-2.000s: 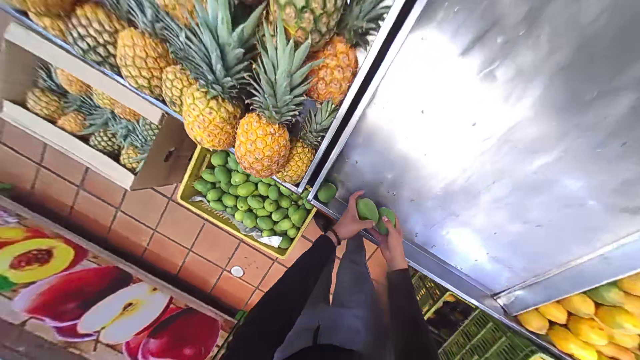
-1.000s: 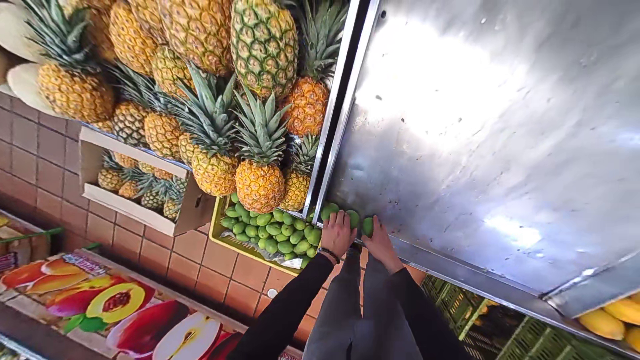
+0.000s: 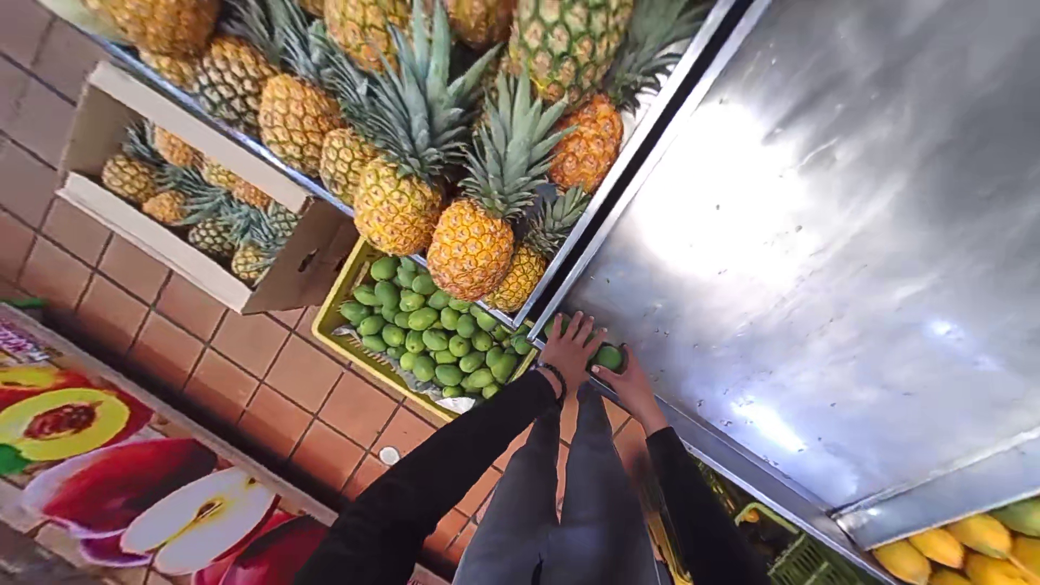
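Observation:
At the near left corner of the metal tabletop (image 3: pixel 780 268), my left hand (image 3: pixel 570 351) lies spread over a green mango (image 3: pixel 557 325), which shows only in part. My right hand (image 3: pixel 632 388) has its thumb and fingers around another green mango (image 3: pixel 608 357) resting on the metal, close beside the left hand. Just left of the tabletop, a yellow crate (image 3: pixel 329 317) holds many green mangoes (image 3: pixel 422 318), with paper lining at its edge. A dark bracelet is on my left wrist.
Pineapples (image 3: pixel 471 248) overhang the crate from a metal-edged display. An open cardboard box (image 3: pixel 276 183) of pineapples stands to the left. Fruit-printed boxes (image 3: pixel 162 487) line the lower left. Yellow fruits (image 3: pixel 979 536) and green crates (image 3: pixel 812 561) sit below the tabletop's near side.
Two seconds ago both hands held green mangoes up at the tabletop's edge; now the hands are on the tabletop's corner. Since one second ago, my left hand has spread over a mango there.

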